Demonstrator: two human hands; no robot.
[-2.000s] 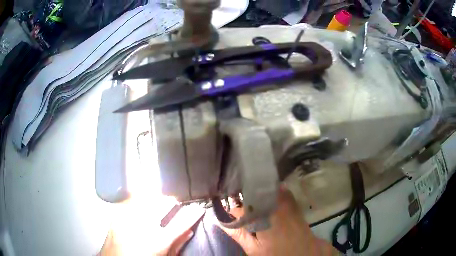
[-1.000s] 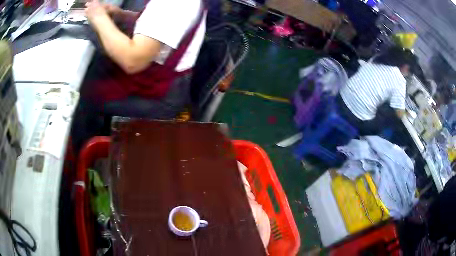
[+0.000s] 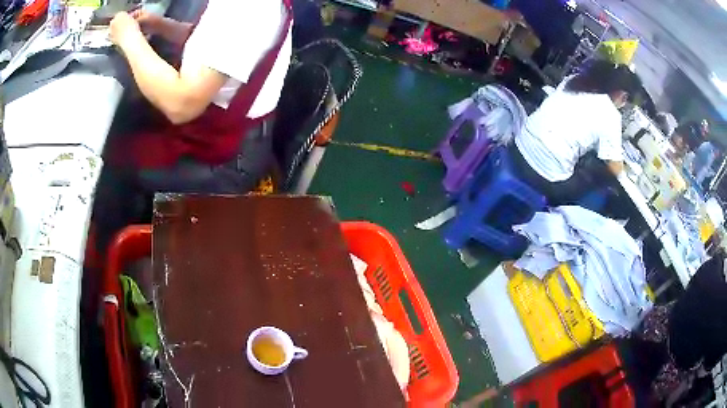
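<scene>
Neither of my hands is in the picture. A small lilac-white cup point(image 3: 270, 351) with a yellow-brown content stands upright on the brown board point(image 3: 239, 271), its handle pointing right. The board lies over a red plastic basket point(image 3: 431, 351), which holds a green item at its left and pale pink material at its right. The black shears' handles point(image 3: 29, 384) show at the lower left edge on the white sewing table; their blades cannot be made out.
The white table point(image 3: 49, 319) runs along the left. A person in a white top and dark red apron point(image 3: 231, 64) sits beyond the board. Another person point(image 3: 570, 127) sits at right near a blue stool point(image 3: 498, 203). A yellow crate point(image 3: 550, 315) bears pale blue cloth point(image 3: 598, 259).
The view has swung from the sewing machine, where both hands were under the head, to the board and basket at the right. Over the last second the scene has shifted slightly left.
</scene>
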